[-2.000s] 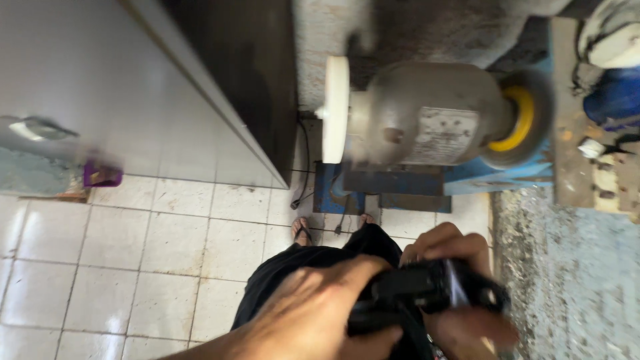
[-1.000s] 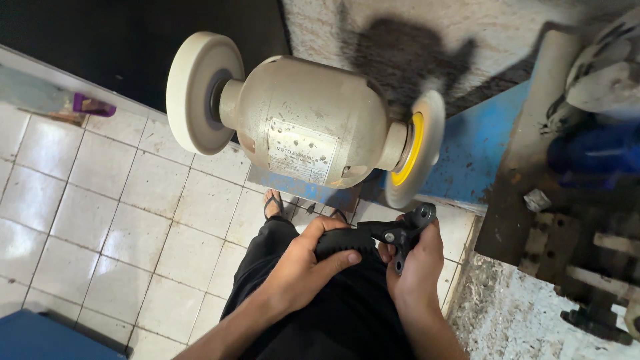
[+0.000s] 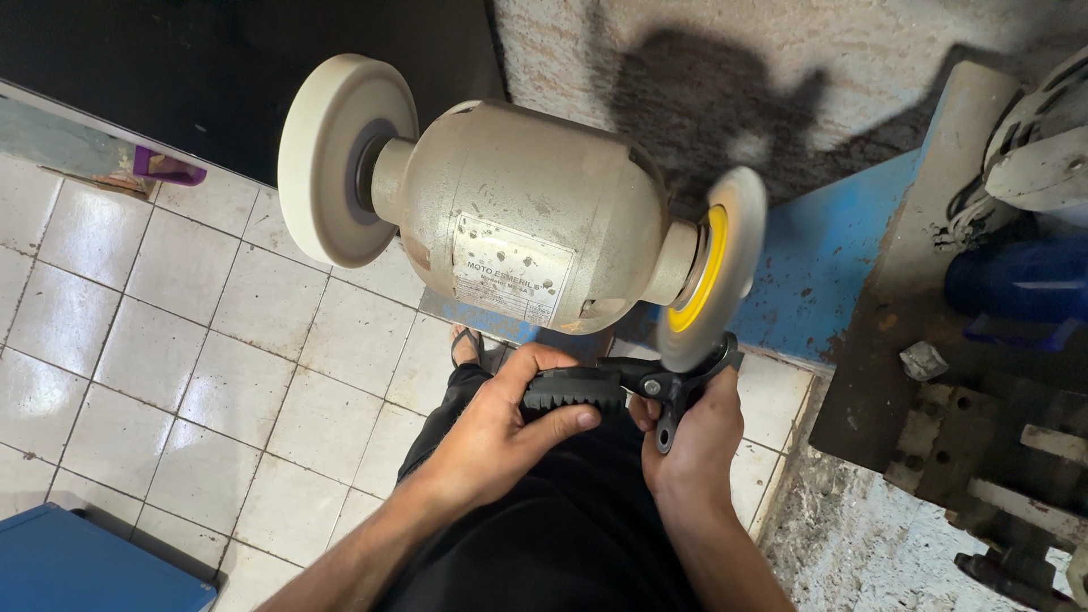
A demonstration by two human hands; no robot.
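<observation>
My left hand (image 3: 501, 425) is closed around the ribbed black rubber pad of a black part, perhaps a foot pedal (image 3: 574, 389), thumb at its lower edge. The part's jointed metal end, with a bolt and a lug with a hole, is held by my right hand (image 3: 693, 425). This end lies at the lower rim of the bench grinder's right wheel (image 3: 739, 255), which has a yellow centre and looks blurred; whether they touch I cannot tell. The grey grinder body (image 3: 535, 204) carries a thick white wheel (image 3: 347, 161) at its left.
A blue metal stand (image 3: 833, 255) lies behind the right wheel, against a rough wall (image 3: 561, 51). At the right are a blue object (image 3: 1011, 285) and rusty metal blocks (image 3: 943, 433). A black panel (image 3: 212, 76) stands upper left, a blue box (image 3: 102, 561) lower left, over floor tiles (image 3: 263, 340).
The black part in my hands has moved up to the lower edge of the right wheel; one second ago it was below it. The view has turned and come closer to the grinder.
</observation>
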